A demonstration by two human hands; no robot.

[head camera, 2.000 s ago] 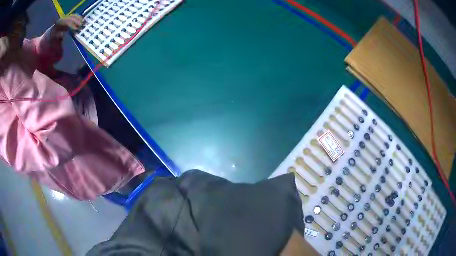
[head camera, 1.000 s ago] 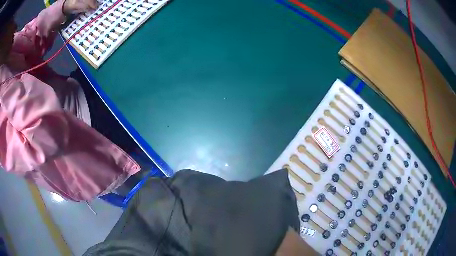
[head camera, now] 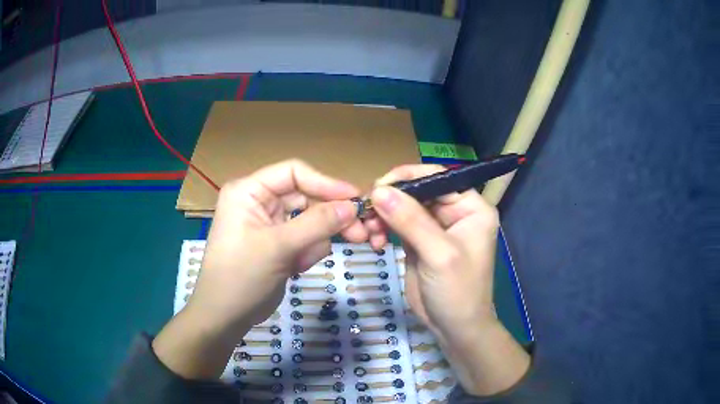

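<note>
My left hand (head camera: 264, 229) pinches a small round component (head camera: 361, 207) between thumb and forefinger, above the tray. Another small dark disc (head camera: 296, 212) shows among the curled fingers of that hand. My right hand (head camera: 446, 252) holds a thick black pen tool (head camera: 462, 177), its rear end pointing up right and its tip at the component; contact is hard to tell, as fingertips cover it. Below both hands lies the white foam component tray (head camera: 316, 387), with rows of dumbbell-shaped pockets holding dark and silvery discs and a small dark cluster near the middle.
Brown cardboard sheets (head camera: 308, 142) lie behind the tray. A red wire (head camera: 146, 106) hangs at the left and passes behind my left hand. White trays stand at back left (head camera: 49, 130) and the left edge (head camera: 5, 276). A cream tube (head camera: 545, 87) and dark partition (head camera: 631, 197) are at right.
The view has swung from the left side of the bench to face the cardboard and tray. Both hands, the pen tool and the held component are now visible; the person in pink is out of view.
</note>
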